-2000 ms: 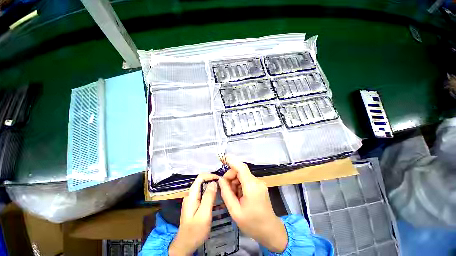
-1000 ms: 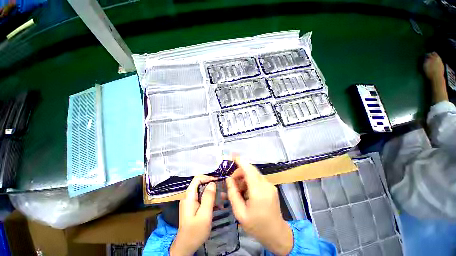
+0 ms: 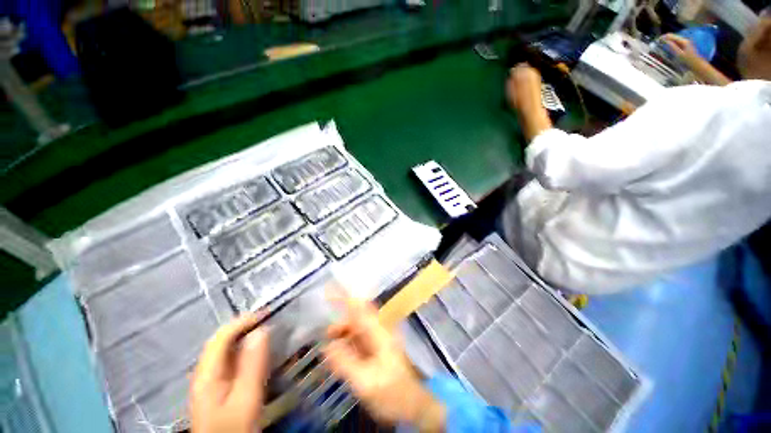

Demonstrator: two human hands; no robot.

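My left hand, blurred, is at the tray's near edge, with its fingers at the upper left end of a dark slotted housing. My right hand is at the housing's right side, its fingers blurred and partly spread; whether they touch or hold anything cannot be told. The hands partly hide the housing. The large compartment tray with a whitish wrinkled liner lies just beyond. Several slotted housings sit in its pockets in two columns at the right; the left column holds none.
A slotted plate lies on the green bench right of the tray. A grey spare tray is at lower right, near tan cardboard. A coworker in a white smock reaches over the bench. A light-blue sheet is at left.
The view has swung right, so the tray sits further left and tilted and more of the coworker shows. My right hand's fingers have moved apart from my left hand's. The dark piece between the fingertips no longer shows.
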